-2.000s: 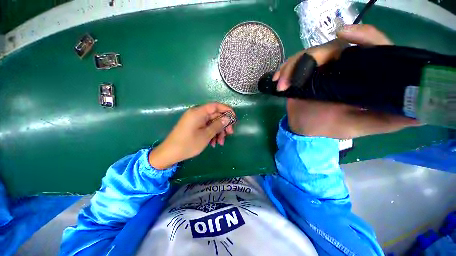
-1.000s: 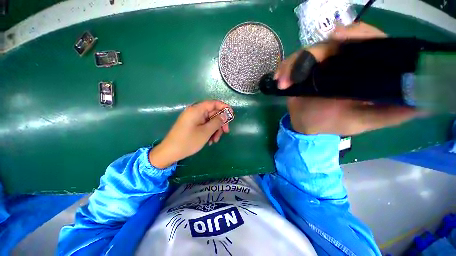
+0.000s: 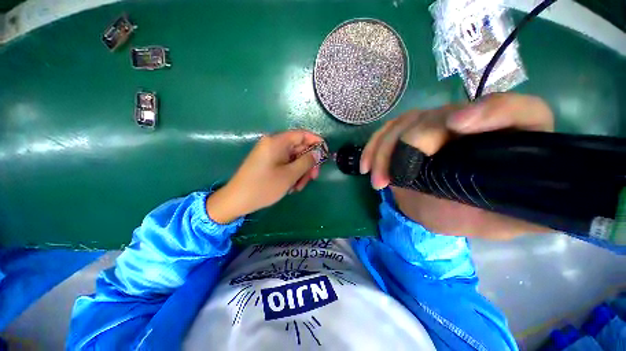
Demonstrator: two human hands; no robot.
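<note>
My left hand [image 3: 264,175] pinches a small metal-framed assembly [image 3: 320,155] between thumb and fingers, above the bench. My right hand [image 3: 439,144] is wrapped around a thick black electric screwdriver [image 3: 508,175], which lies nearly level with its nose pointing left. The tip of the screwdriver is at the right side of the assembly; whether it touches is too small to tell. A black band is on a finger of my right hand. The round screw dish [image 3: 362,70], full of tiny silvery screws, sits on the bench beyond my hands.
Several loose metal-framed assemblies, one of them upright to the picture [image 3: 146,109], lie at the far left on the green bench [image 3: 226,68]. Clear plastic bags [image 3: 484,44] lie right of the dish. A black cord [image 3: 499,53] loops over them. A white rail borders the bench's far edge.
The screwdriver and my right hand have moved from the dish's near edge down and left to the assembly. My left hand still holds the assembly. The view has shifted slightly.
</note>
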